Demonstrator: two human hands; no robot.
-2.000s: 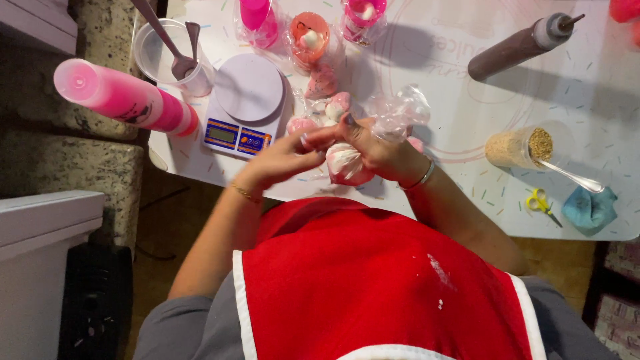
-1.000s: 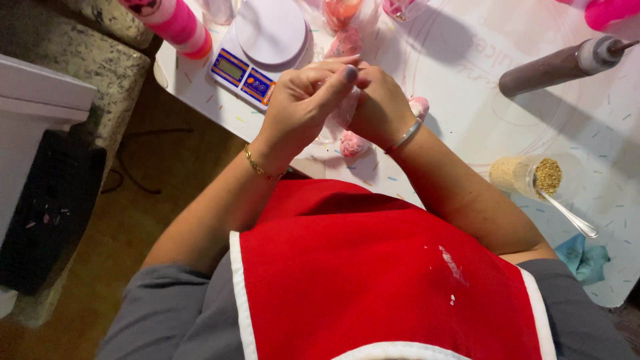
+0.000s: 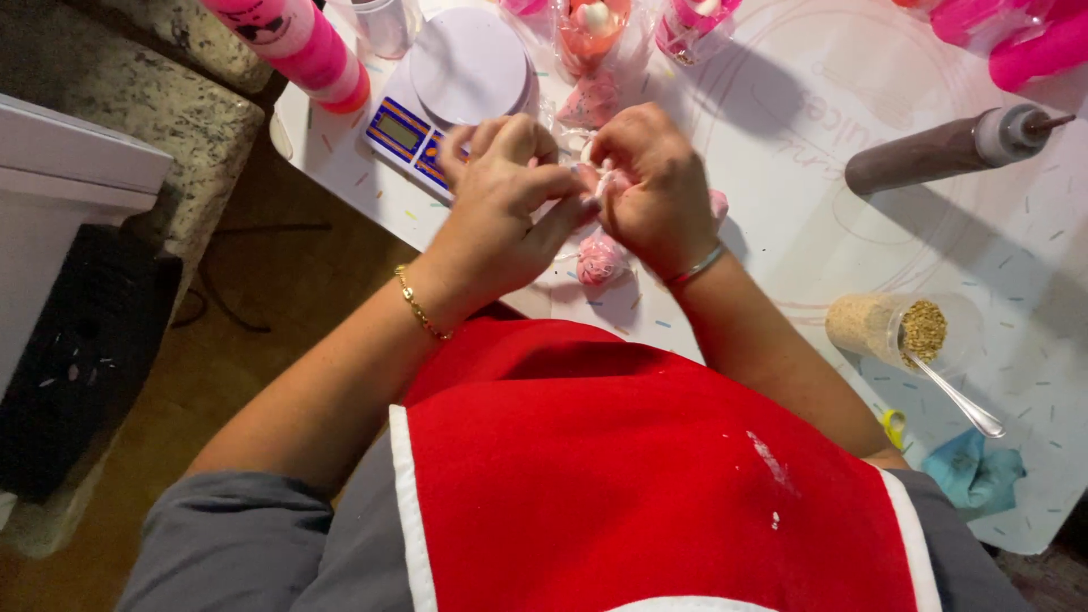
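Observation:
My left hand (image 3: 510,204), with a gold bracelet at the wrist, and my right hand (image 3: 654,191), with a silver one, meet over the table's near edge. Their fingertips pinch the gathered neck of a clear plastic bag (image 3: 602,180) between them; what the bag holds is mostly hidden by my hands. Just below the fingers lies a wrapped pink-and-white sweet (image 3: 600,257). Another wrapped pink piece (image 3: 718,204) shows behind my right wrist. Above the hands is a pink, speckled wrapped piece (image 3: 591,100). A digital kitchen scale (image 3: 467,68) stands beyond my left hand.
A pink striped bottle (image 3: 297,51) stands at the upper left. On the right are a squeeze bottle of brown filling (image 3: 943,151), a clear cup of chopped nuts (image 3: 867,327) with a spoon (image 3: 956,395), yellow scissors (image 3: 892,427) and a blue cloth (image 3: 973,472). Wrapped pink cups (image 3: 693,30) line the back.
Two seconds ago my fingers were at a bag with a pink-and-white sweet below them and loose plastic standing up. Now the fingertips pinch close together on plastic. The view has shifted and turned.

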